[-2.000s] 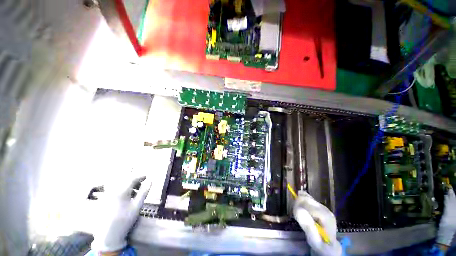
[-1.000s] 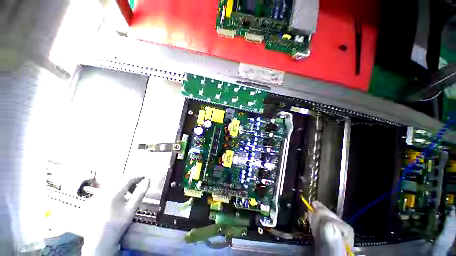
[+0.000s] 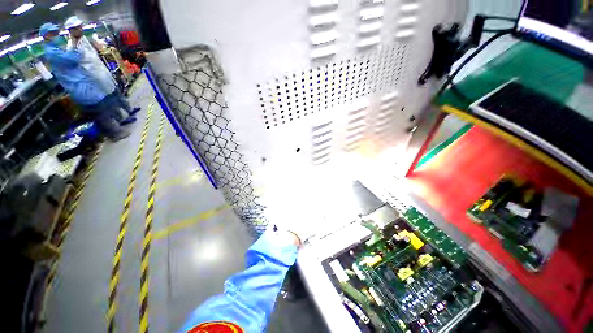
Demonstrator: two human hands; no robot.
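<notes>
A green circuit board (image 3: 422, 286) with yellow blocks lies in its dark carrier at the lower right. A plain green side board (image 3: 434, 235) runs along its far edge. My left arm in a blue sleeve reaches up from the bottom. My left hand (image 3: 285, 237) is at the near rail, left of the carrier, small and washed out by glare; its fingers and any held thing cannot be made out. My right hand is out of the picture.
A white machine panel (image 3: 286, 65) with vents stands ahead. A second board (image 3: 520, 218) lies on a red mat (image 3: 448, 162) at right, near a keyboard (image 3: 540, 123). A mesh guard (image 3: 201, 110) and floor lines (image 3: 151, 188) are left; two people (image 3: 81, 65) stand beyond.
The view has swung left and up, showing the machine and walkway. The board now appears lower right. My right hand with the yellow stick has left the picture. My left arm stretches to the rail.
</notes>
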